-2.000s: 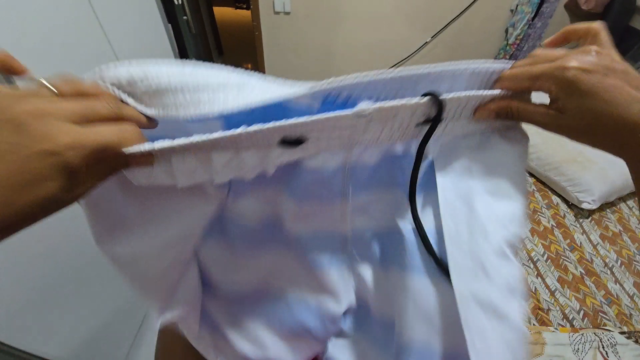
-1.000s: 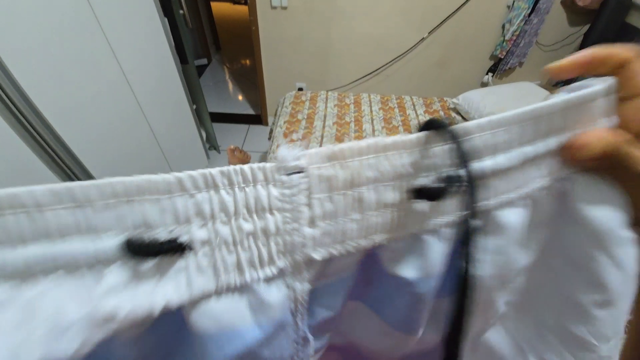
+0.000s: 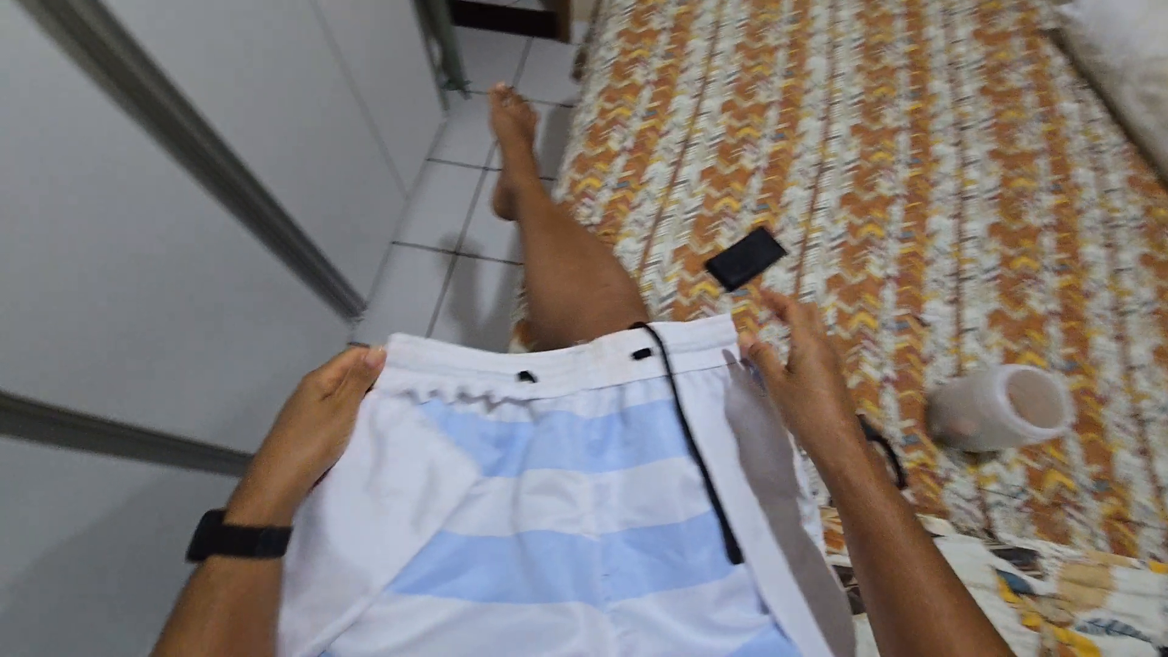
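White shorts with light blue stripes (image 3: 547,511) are spread by their elastic waistband between my two hands. My left hand (image 3: 319,411), with a black band on its wrist, grips the left end of the waistband. At the right end, my right hand (image 3: 794,374) pinches the waistband's edge between thumb and fingers. A black drawstring (image 3: 689,438) comes out of the right eyelet and hangs down the front; a short black end shows at the left eyelet.
A bed with an orange and white patterned cover (image 3: 858,164) fills the right side. On it lie a small black flat object (image 3: 745,259) and a translucent plastic container (image 3: 985,409). Grey-white cabinet doors (image 3: 137,301) stand at the left, beside the tiled floor (image 3: 456,210). My bare leg (image 3: 575,265) extends ahead.
The shorts, earlier raised close before the camera, are now lower, with the whole waistband in view. Both hands show again at its ends. The view has tilted down.
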